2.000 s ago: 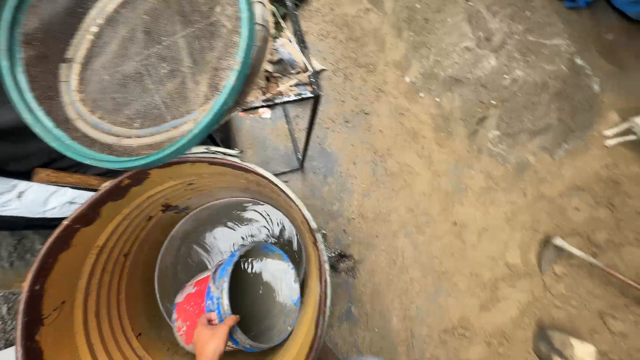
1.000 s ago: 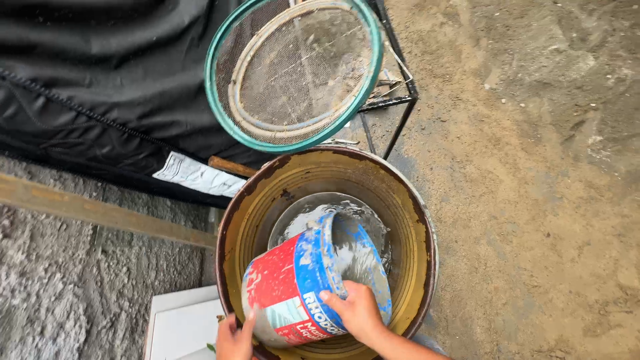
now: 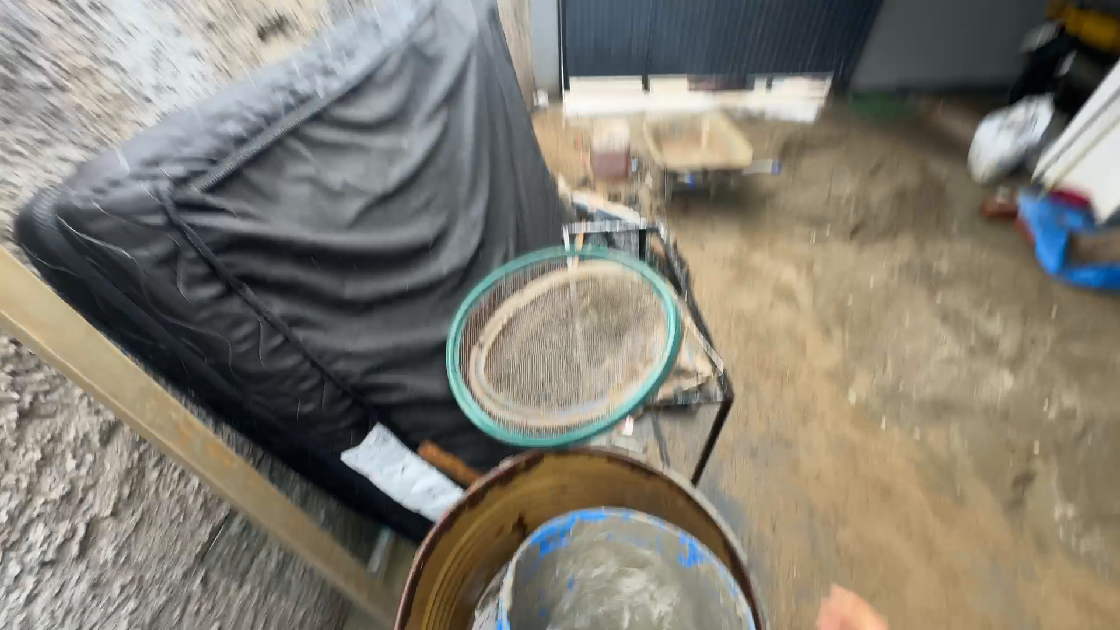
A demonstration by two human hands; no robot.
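Note:
A paint bucket (image 3: 621, 569) with blue paint around its rim stands upright, with greyish water in it. It is in or just over the mouth of a large rusty-rimmed drum (image 3: 468, 534), whose inner wall is yellow-brown. Only a blurred bit of my right hand (image 3: 849, 610) shows at the bottom edge, right of the drum and apart from the bucket's visible rim; its fingers cannot be made out. My left hand is out of view. Behind the drum, a round mesh sieve (image 3: 569, 350) with a green rim rests tilted against a black metal frame.
A black fabric cover (image 3: 350, 254) and a wooden beam (image 3: 192, 446) lie to the left. The black metal frame (image 3: 713, 429) stands behind the drum. Farther back are a wheelbarrow (image 3: 700, 144), a small container (image 3: 611, 149), a white bag (image 3: 1011, 140) and blue sheeting (image 3: 1063, 245) on wet ground.
Both hands were on the tilted bucket a second ago. Now the bucket is upright and nearer, and the left hand has left the view, which has swung up toward the yard.

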